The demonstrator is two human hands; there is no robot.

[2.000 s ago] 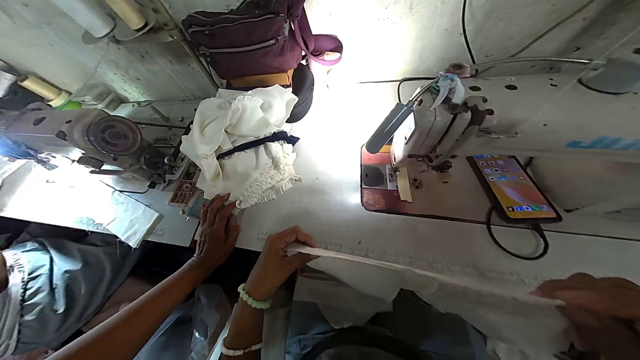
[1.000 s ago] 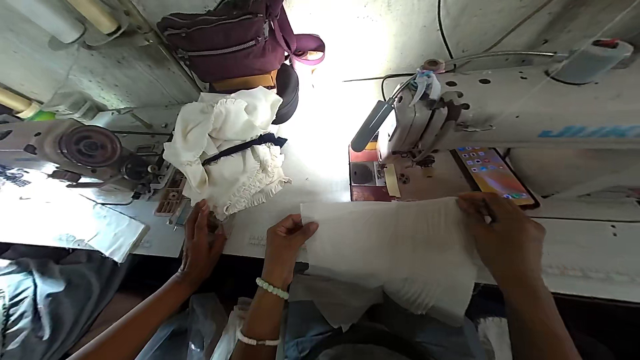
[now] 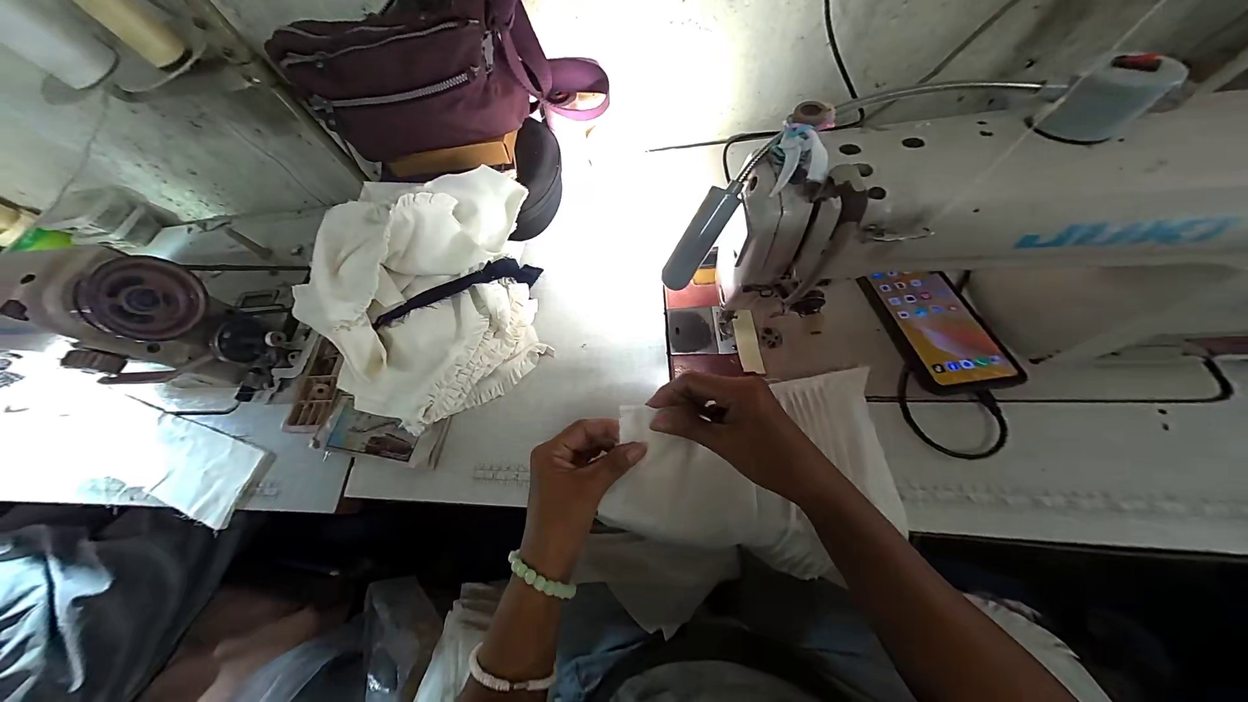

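A thin white fabric piece (image 3: 682, 487) with pleats at its right side hangs over the table edge in front of me. My left hand (image 3: 583, 463), with beaded bracelets on its wrist, pinches the fabric's upper left corner. Close beside it, my right hand (image 3: 726, 419) pinches the same corner between thumb and fingers. Both hands are just below the presser foot area of a Juki sewing machine (image 3: 975, 195). The needle plate (image 3: 694, 330) lies beyond my right hand.
Gathered cream fabric (image 3: 419, 292) with a dark strip (image 3: 458, 288) lies left, before a maroon bag (image 3: 419, 78). A lit phone (image 3: 941, 331) with a cable lies under the machine arm. A second sewing machine (image 3: 146, 302) stands left, near a person's clothed leg (image 3: 107, 575).
My right hand has come left, close to my left hand, and now holds the fabric's left corner. The other person's hand that was beside the cream fabric is out of view.
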